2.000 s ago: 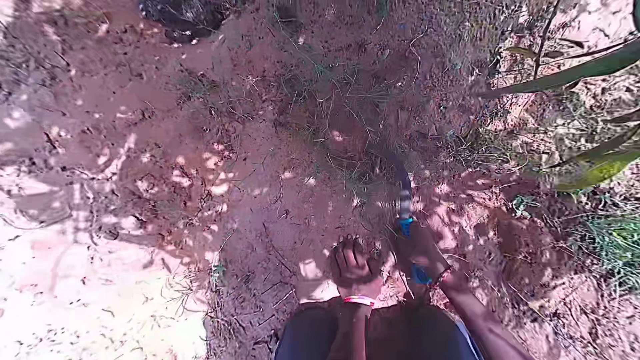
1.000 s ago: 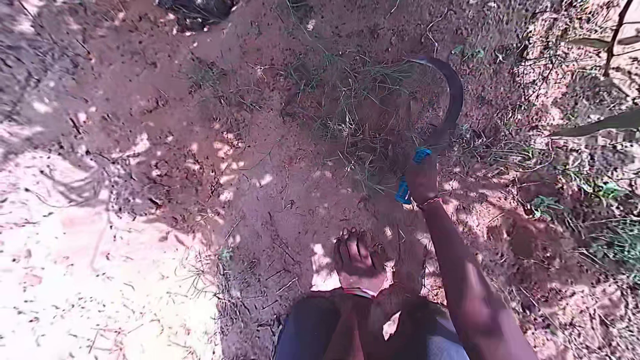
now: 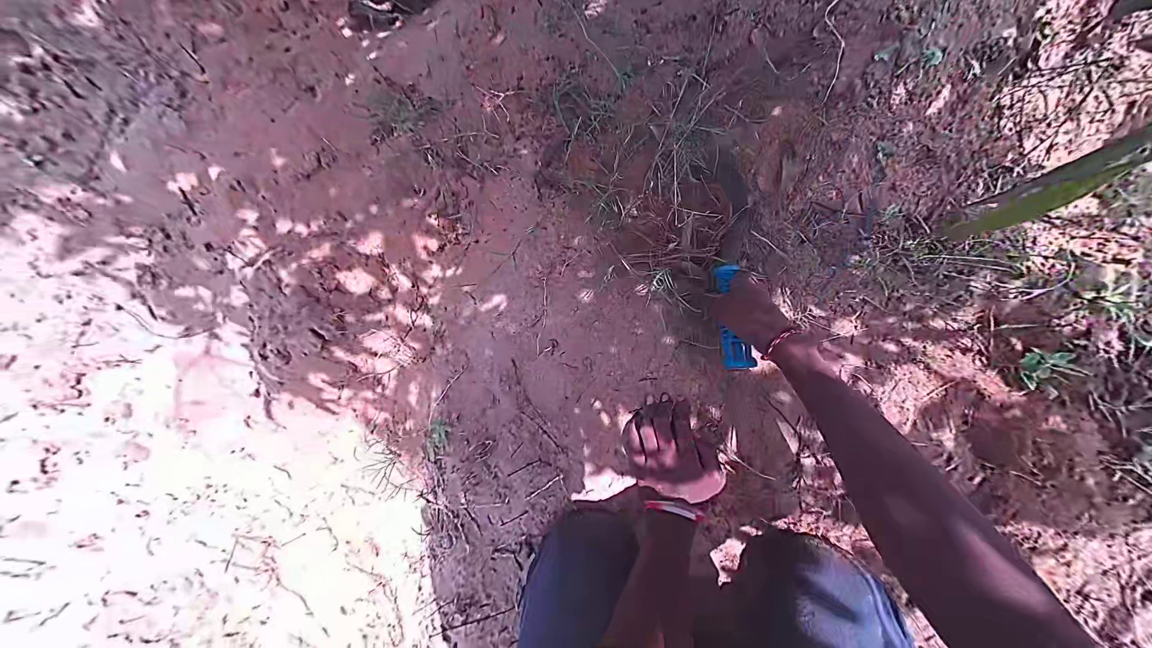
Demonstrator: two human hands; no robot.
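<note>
My right hand (image 3: 749, 310) is closed around the blue handle (image 3: 738, 349) of a sickle, with blue showing on both sides of the fist. The dark sickle blade (image 3: 734, 202) is blurred and points away from me, its far part hard to make out among a tuft of thin grass (image 3: 679, 171). My left hand (image 3: 670, 450) is low in front of my knees, back upward and fingers slightly apart, with no object seen in it. A red and white band is at that wrist. Whether this hand rests on something beneath it is hidden.
Reddish bare soil (image 3: 540, 297) with dry stems surrounds the grass. A long green leaf (image 3: 1053, 189) reaches in from the right, above low plants (image 3: 1048, 367). Brightly sunlit ground (image 3: 198, 504) lies at left. A dark object (image 3: 387, 11) is partly seen at the top edge.
The sickle's curved blade, plainly visible beyond the right hand one second ago, is now blurred and lower against the grass. My right hand keeps its hold; the left stays before my knees.
</note>
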